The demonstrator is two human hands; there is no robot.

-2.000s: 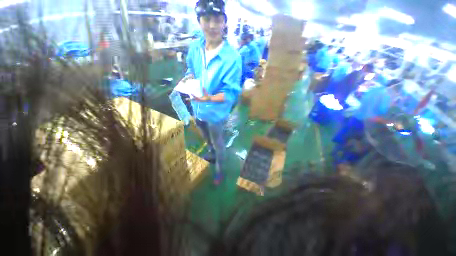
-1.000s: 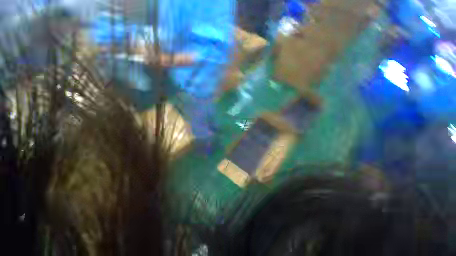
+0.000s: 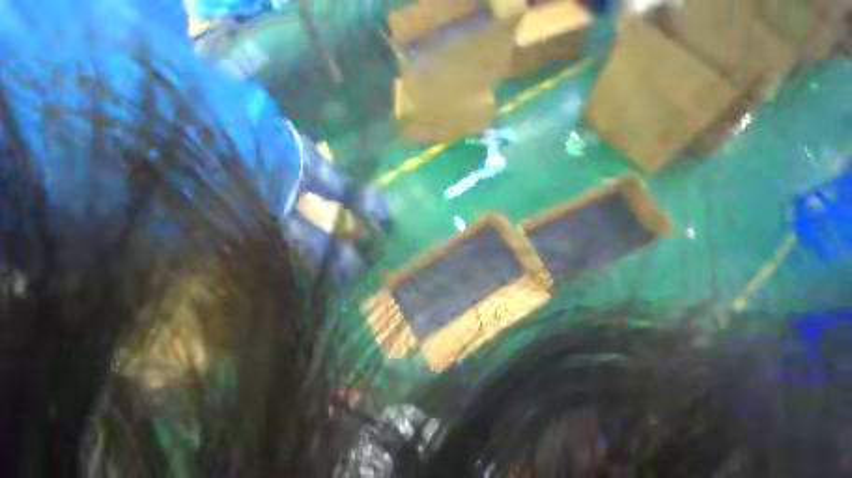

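Note:
Neither of my hands can be made out; dark hair covers much of the left side and the bottom of the view. An open carton (image 3: 458,275) filled with dark grey goods stands on the green floor near the middle, its printed tan flaps folded out. A second open carton (image 3: 594,230) with dark grey contents touches it at the right. The picture is blurred, and the goods cannot be told closely.
A person in a light blue smock (image 3: 201,103) is close at the upper left. Closed cartons (image 3: 659,93) stand at the upper right, and more cartons (image 3: 448,84) at the top middle. Whitish film (image 3: 481,168) lies on the floor by a yellow line. Blue shapes (image 3: 827,219) are at the right edge.
The view has tilted down and turned, so the two open cartons appear larger and more slanted. The person in the smock now appears nearer, at the upper left, with the face out of view.

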